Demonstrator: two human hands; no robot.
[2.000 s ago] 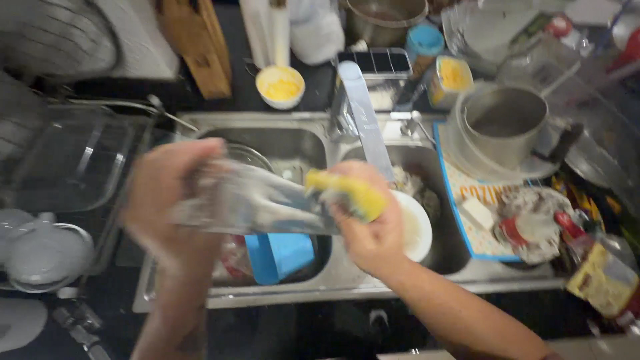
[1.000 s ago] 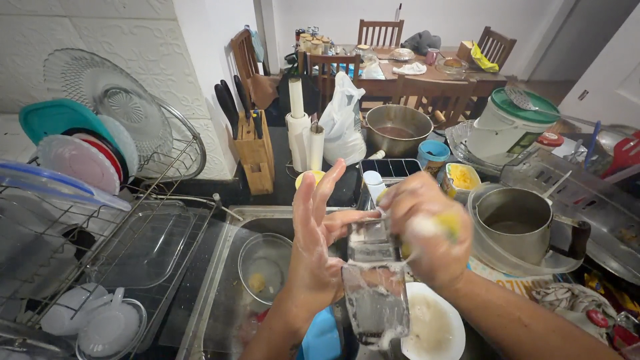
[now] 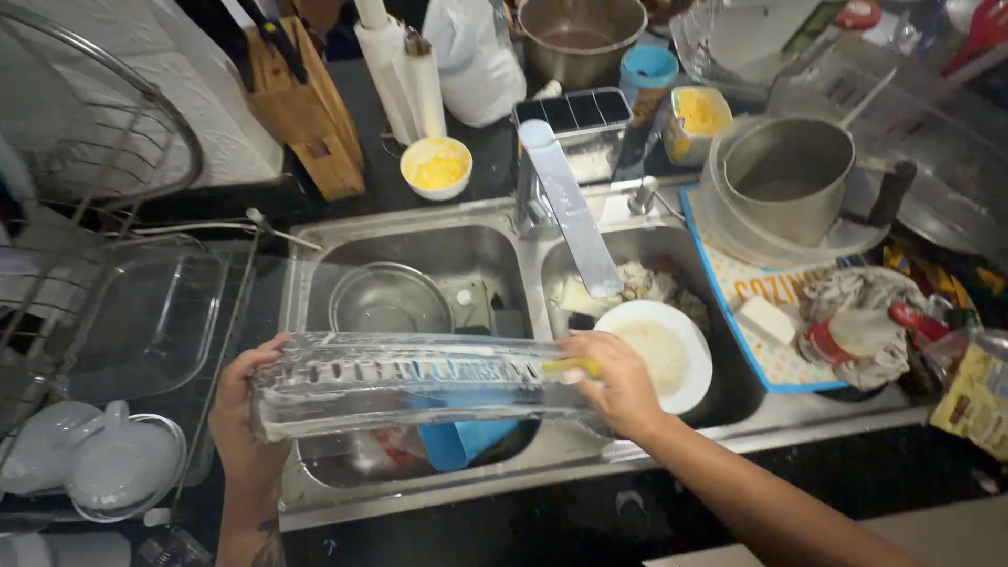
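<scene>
A long clear plastic container [image 3: 425, 386], streaked with suds, lies sideways over the double sink. My left hand [image 3: 252, 402] grips its left end. At its right end is my right hand [image 3: 618, 382], closed on a yellow sponge [image 3: 571, 367] that presses against the plastic. Beneath the container, in the left basin, are a round glass bowl [image 3: 390, 303] and a blue plastic item [image 3: 465, 441], partly hidden. A white plate [image 3: 685, 362] with cloudy liquid sits in the right basin, close to my right hand.
The flat-topped faucet [image 3: 571, 209] reaches over the right basin. Left stands a wire dish rack [image 3: 236, 291] with a glass baking dish [image 3: 150, 315]. Behind are a knife block [image 3: 311, 118] and a bowl of yellow food [image 3: 436, 167]. To the right, a metal pot [image 3: 787, 177] sits near a soap bar [image 3: 765, 319].
The view has tilted down from the dining table to the sink. The container, upright between my hands a second ago, now lies sideways, with my hands farther apart at its ends.
</scene>
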